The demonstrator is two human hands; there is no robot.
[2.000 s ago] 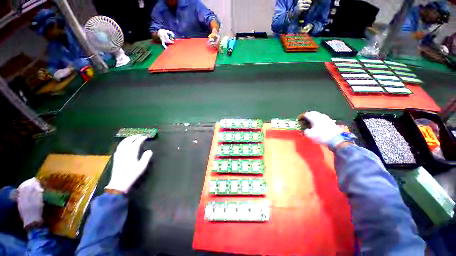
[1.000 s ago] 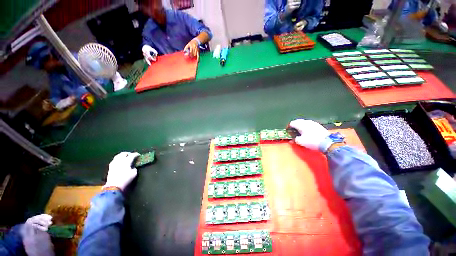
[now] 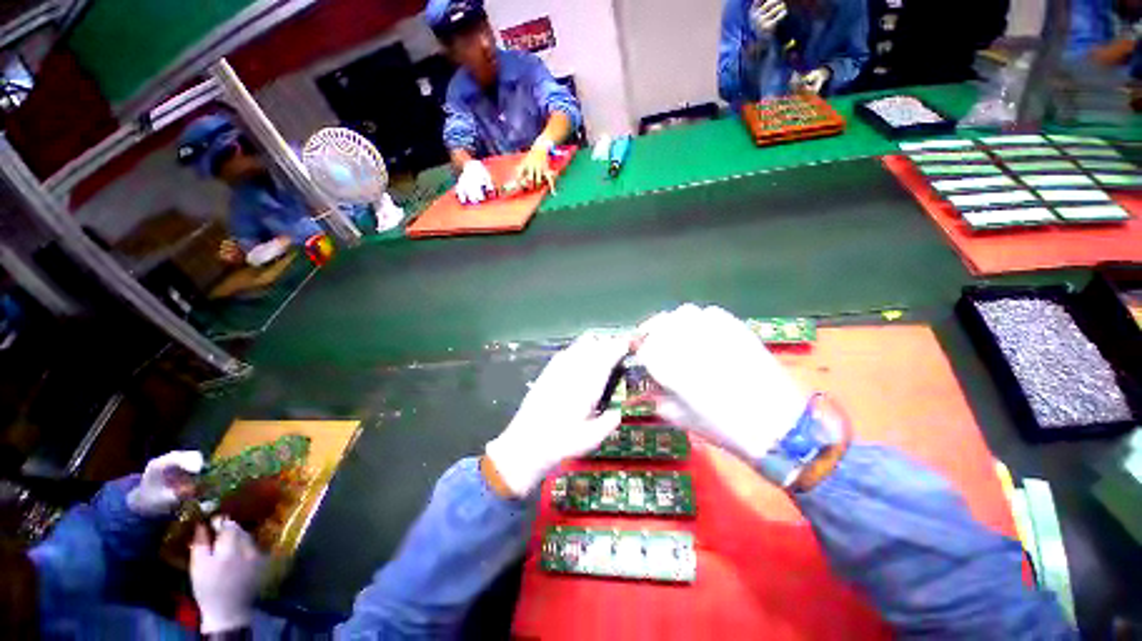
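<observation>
My left hand (image 3: 564,407), in a white glove, and my right hand (image 3: 726,378), gloved with a blue band at the cuff, meet above the upper left of the red mat (image 3: 814,463). Between their fingertips is a small dark circuit board strip (image 3: 636,378), tilted and mostly hidden by the fingers. Below the hands, green board strips lie in a column on the mat, the lowest strip (image 3: 619,553) nearest me. Another board strip (image 3: 784,332) lies at the mat's far edge, partly behind my right hand.
A black tray of grey-silver bits (image 3: 1049,361) is at right, beside a second black tray. Pale green strips (image 3: 1042,538) lie right of the mat. At left a neighbour's gloved hands hold a board over a yellow-tan fixture (image 3: 328,457). People sit across the dark green belt (image 3: 601,263).
My left hand has moved right from the belt with a board strip. My right hand has come left from the far-edge strip, and both hands now meet. The view has shifted.
</observation>
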